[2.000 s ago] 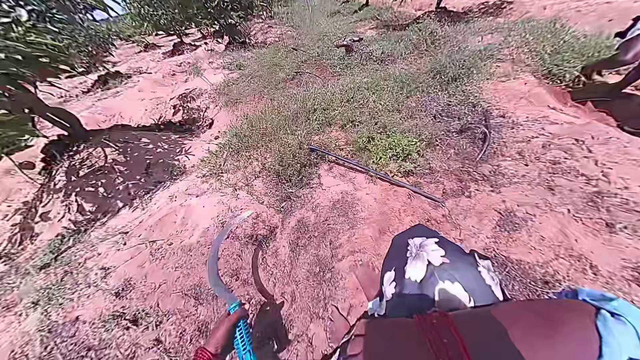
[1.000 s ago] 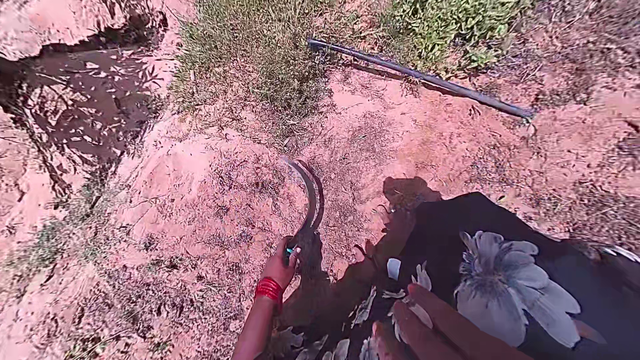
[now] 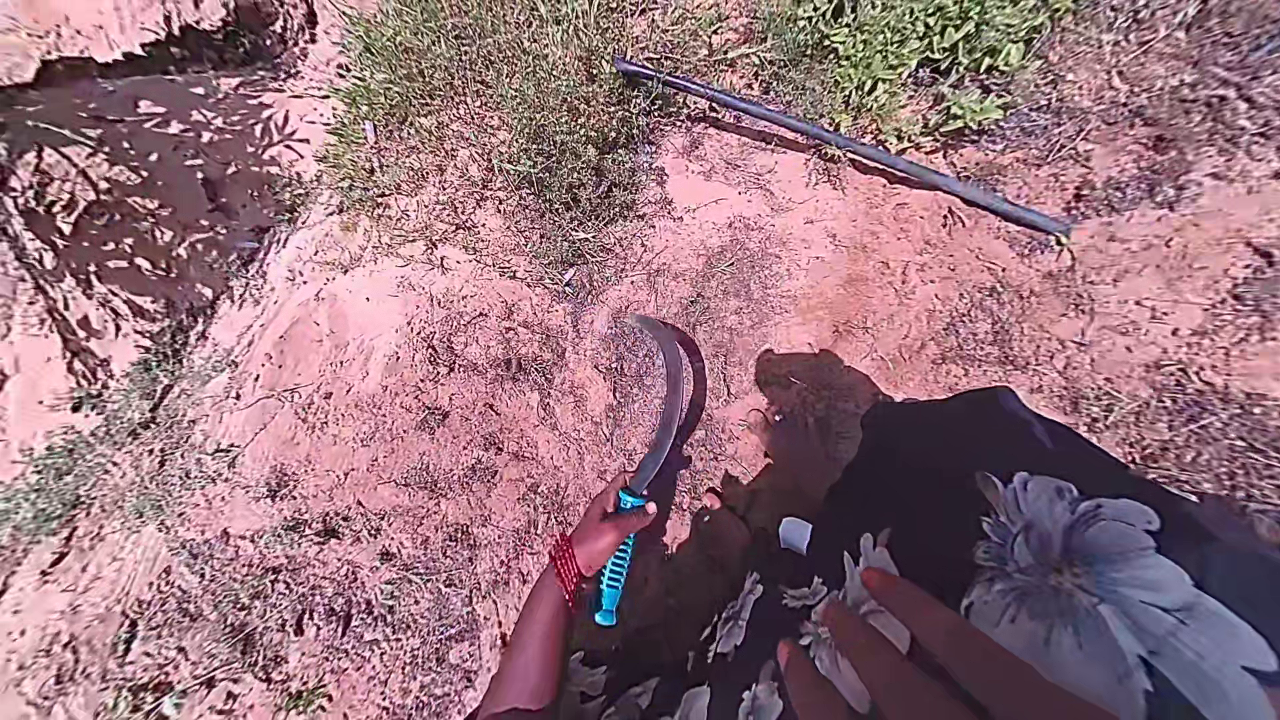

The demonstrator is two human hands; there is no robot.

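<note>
My left hand [image 3: 608,528], with red bangles at the wrist, grips a sickle by its turquoise ribbed handle [image 3: 615,575]. The curved metal blade [image 3: 668,410] points away from me, low over the dry reddish ground, its shadow just to the right. My right hand [image 3: 880,650] is at the bottom right, fingers spread over the dark cloth with pale flowers [image 3: 1065,580] that covers my lap; nothing shows in its grasp, and its palm is hidden. A small white piece [image 3: 795,535] lies by the edge of the cloth.
A long dark pipe or pole [image 3: 850,147] lies on the soil ahead, slanting down to the right. Low grassy plants [image 3: 520,110] and a leafy green plant [image 3: 920,50] grow beyond it and to its left. A shaded hollow [image 3: 140,190] drops away at the upper left.
The view has tilted down and come closer to the ground. My right hand, not seen two seconds ago, now shows over the cloth. The sickle has stayed in my left hand.
</note>
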